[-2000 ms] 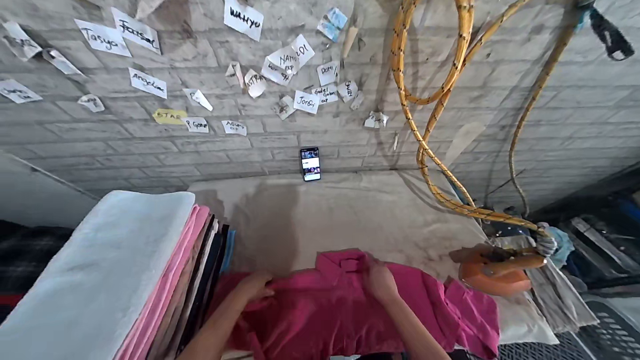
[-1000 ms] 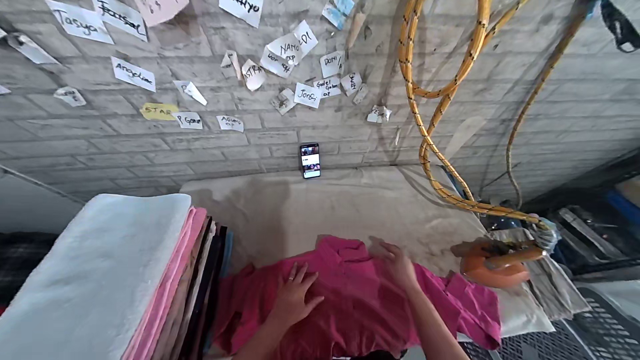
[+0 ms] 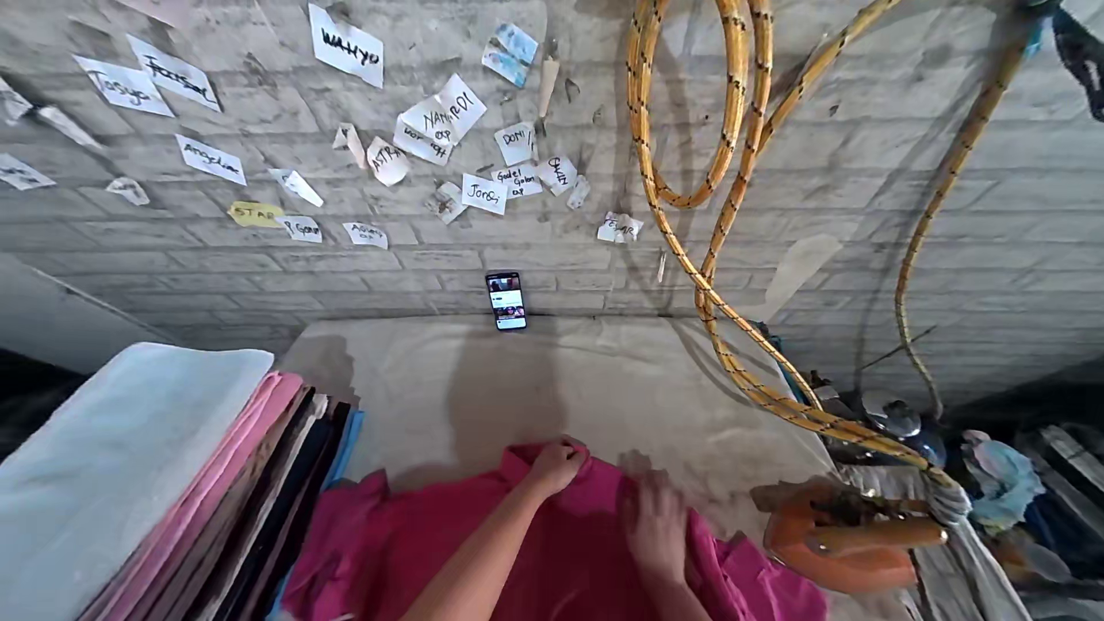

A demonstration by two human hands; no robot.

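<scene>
A magenta collared shirt (image 3: 483, 535) lies spread on the cloth-covered ironing surface (image 3: 397, 379), its collar toward the wall. My left hand (image 3: 556, 467) grips the collar with bent fingers. My right hand (image 3: 657, 522), blurred, rests or moves on the shirt's right shoulder, and its fingers look extended; whether it touches the cloth cannot be told. To the right of the shirt sits an orange iron (image 3: 841, 543) with a wooden handle. The lower part of the shirt is cut off by the frame's edge.
Folded cloths (image 3: 164, 466) are stacked at the left. A lit phone (image 3: 506, 302) leans on the brick wall. Yellow hose or cord (image 3: 733, 190) hangs in loops down to the iron. Paper notes bearing writing (image 3: 345, 47) cover the wall. Clutter lies at the far right.
My left hand has moved right from the shirt's left side to its collar. My right hand, beside the collar before, is now lower on the right shoulder.
</scene>
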